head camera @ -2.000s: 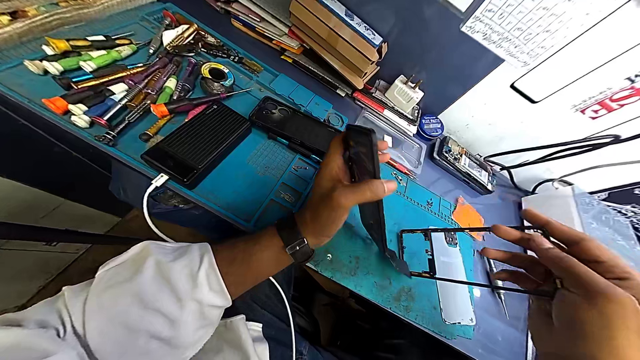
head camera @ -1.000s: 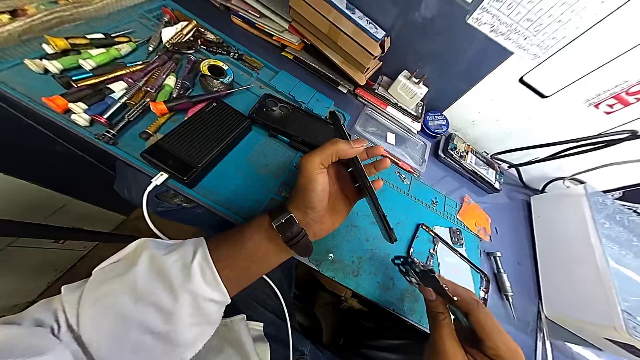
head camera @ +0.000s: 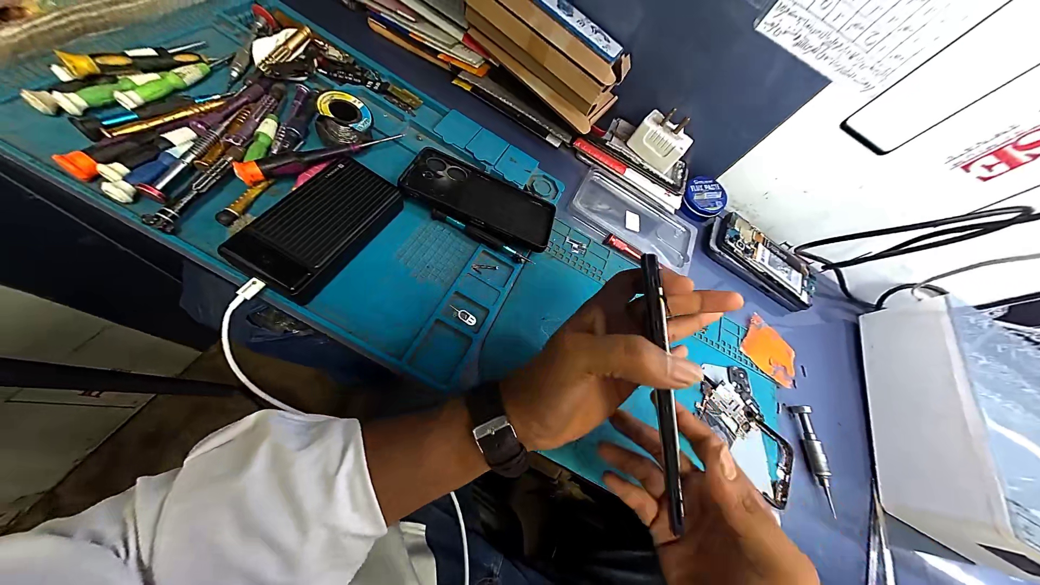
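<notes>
My left hand [head camera: 601, 366], with a dark watch on its wrist, grips a slim black phone part [head camera: 665, 406], seen edge-on, between thumb and fingers. Around the part's lower end is my right hand [head camera: 723, 496], palm up, its fingers spread behind and beside it; whether they press on it is unclear. To the right of the hands, a loose phone internal assembly [head camera: 727, 402] lies over a phone frame [head camera: 786, 467] and a pale phone back panel [head camera: 751, 459] on the teal repair mat [head camera: 366, 301]. Part of that pile is hidden by my right hand.
Screwdrivers [head camera: 187, 122] and a solder spool [head camera: 343, 114] crowd the upper left. A ribbed black power bank [head camera: 317, 227] with a white cable sits beside a black phone [head camera: 479, 199]. At right are an opened phone [head camera: 760, 260], an orange piece [head camera: 768, 349], a precision screwdriver [head camera: 811, 447] and a white box [head camera: 926, 406].
The dark internal assembly that my right hand held one second ago now lies on the frame and panel. My right hand has moved to the lower end of the part in my left.
</notes>
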